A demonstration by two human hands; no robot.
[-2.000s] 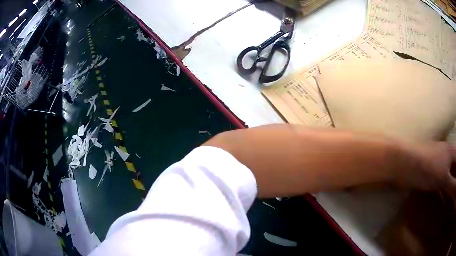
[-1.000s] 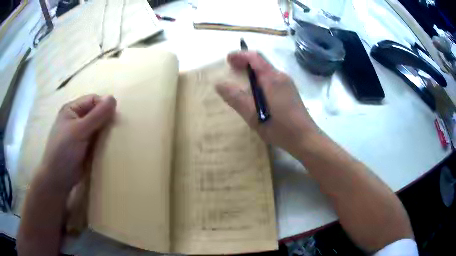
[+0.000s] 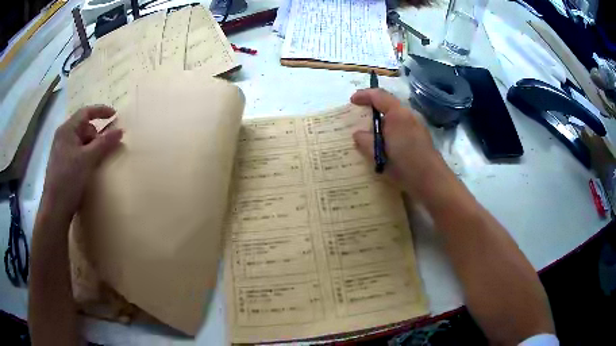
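A tan printed ticket sheet with two columns of ruled boxes lies in front of me. A plain kraft paper piece is curled over beside it on the left, covering the ticket sheet's left side or lying next to it; I cannot tell which. My left hand is at the plain piece's left edge, thumb and fingers curled, seemingly pinching the paper. My right hand holds a black pen upright over the ticket sheet's upper right edge, its fingertips near the sheet.
Printed kraft sheets lie upper left. A handwritten pad is top centre. A dark round container, black phone, stapler and clear glass stand right. A red-and-white item is at the right edge, scissors far left.
The plain piece has been turned further left, showing both columns of the ticket sheet. My left hand has moved left and slightly up. My right hand with the pen has shifted right in view.
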